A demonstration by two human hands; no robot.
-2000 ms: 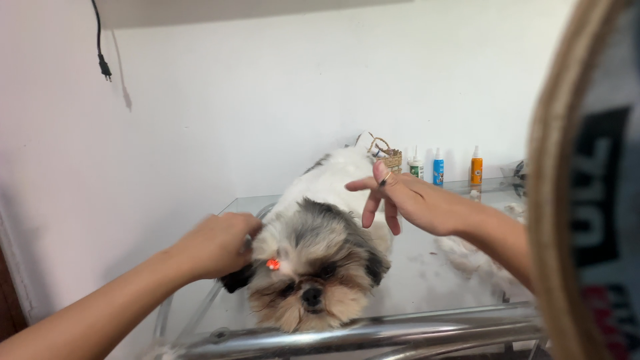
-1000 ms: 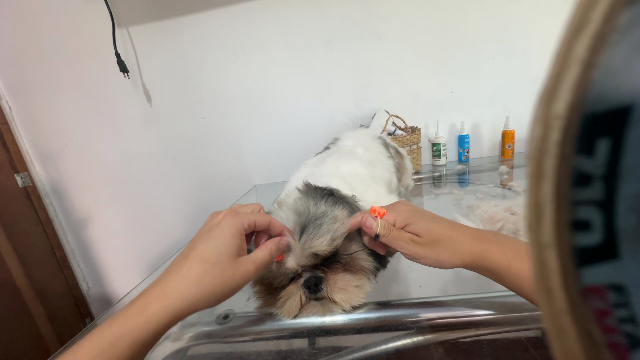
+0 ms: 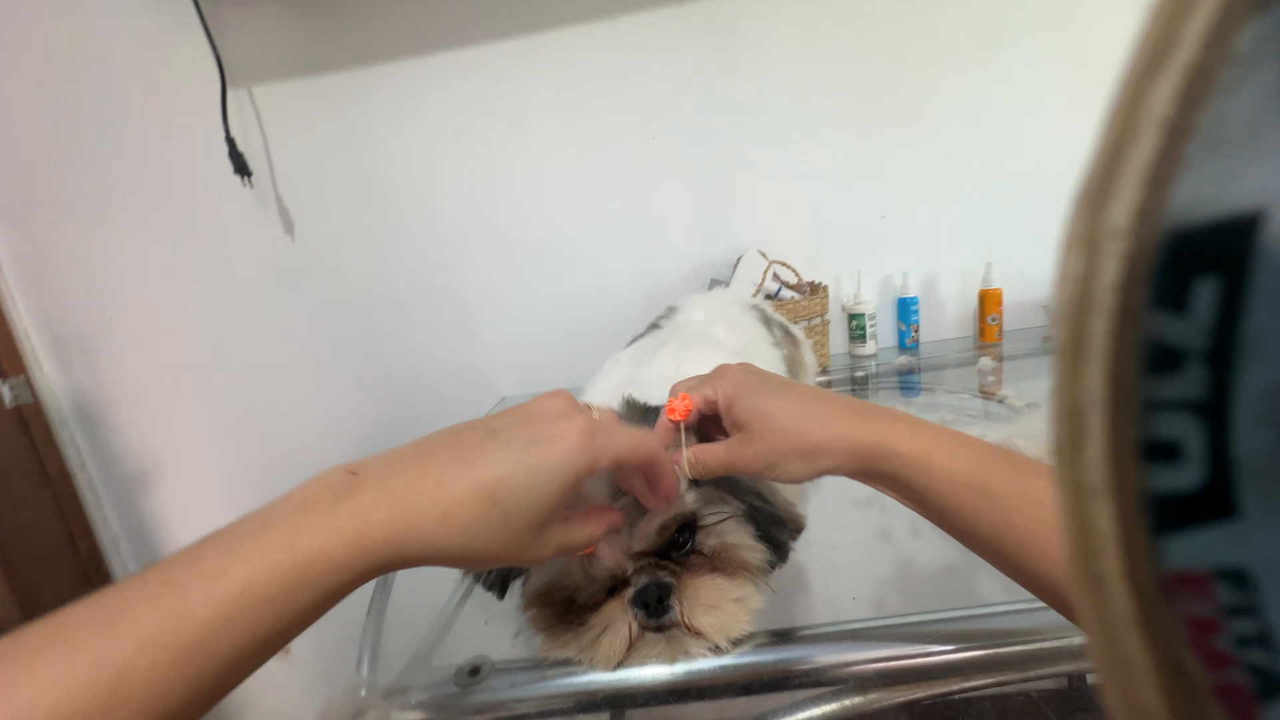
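Note:
A small long-haired dog (image 3: 655,570), white-bodied with a grey and tan head, lies on a glass-topped table with its chin by the metal front rail. On the right side of its head, my right hand (image 3: 750,425) pinches a thin pale elastic band that carries an orange bow (image 3: 680,407). My left hand (image 3: 590,485) is over the top of the dog's head, its fingers bent and blurred close to the band; whether they grip hair cannot be told. Under those fingers a bit of a second orange ornament (image 3: 587,551) shows at the dog's brow.
At the table's back edge stand a wicker basket (image 3: 815,320), a white bottle (image 3: 861,325), a blue spray bottle (image 3: 908,318) and an orange one (image 3: 990,312). Cut hair lies at the right. A metal rail (image 3: 900,650) runs along the front. A large round-edged object (image 3: 1110,300) blocks the far right.
My left hand has moved from the side of the dog's head across its top, toward my right hand. The orange bow, earlier at my right fingers, now shows with its band stretched.

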